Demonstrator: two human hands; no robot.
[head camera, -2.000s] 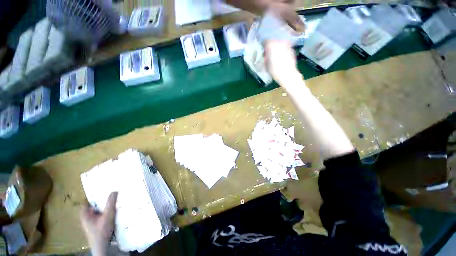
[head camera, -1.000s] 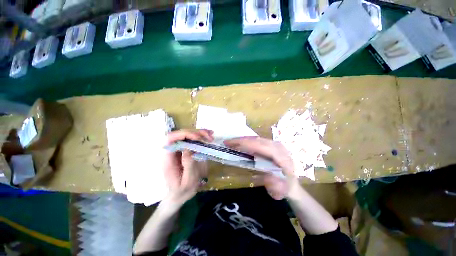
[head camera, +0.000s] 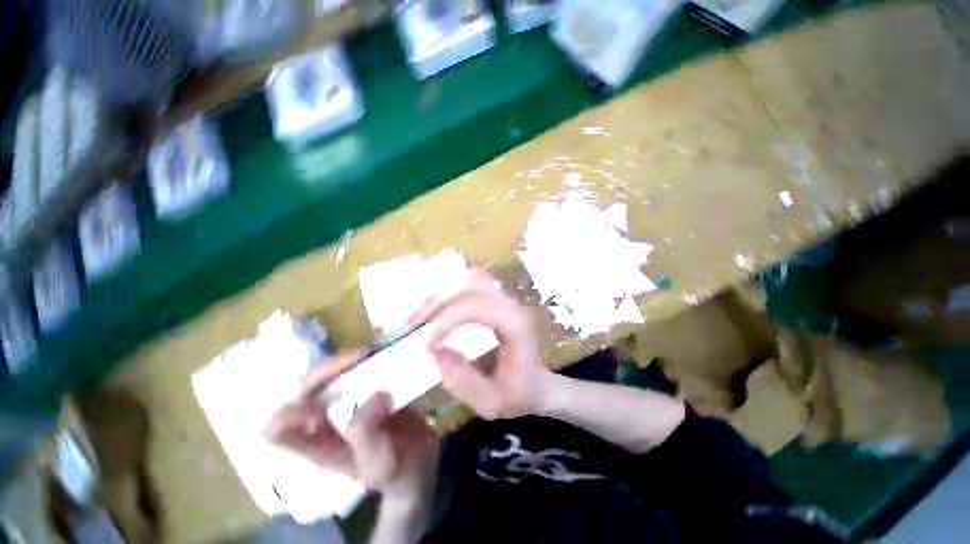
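Note:
A white carton (head camera: 410, 372) with a dark edge is held between both hands above the front of the bench. My left hand (head camera: 346, 430) grips its left end, thumb on the near face. My right hand (head camera: 489, 345) grips its right end. The white carton stack (head camera: 245, 425) lies at the left, partly behind my left hand. The leaflet pile (head camera: 399, 289) lies behind the held carton, partly covered by it and my right hand. A messy pile of small white cards (head camera: 585, 264) lies to the right. The picture is blurred.
Trays with devices (head camera: 312, 96) stand in a row on the green belt (head camera: 394, 149). Opened cartons (head camera: 612, 37) are at the top. A brown box (head camera: 117, 457) is at the left bench end. Brown cardboard pieces (head camera: 734, 372) lie below the bench at the right.
Both hands now hold the carton tilted, its left end lower and a broad white face showing. A second ago it was seen edge-on. The whole view has tilted.

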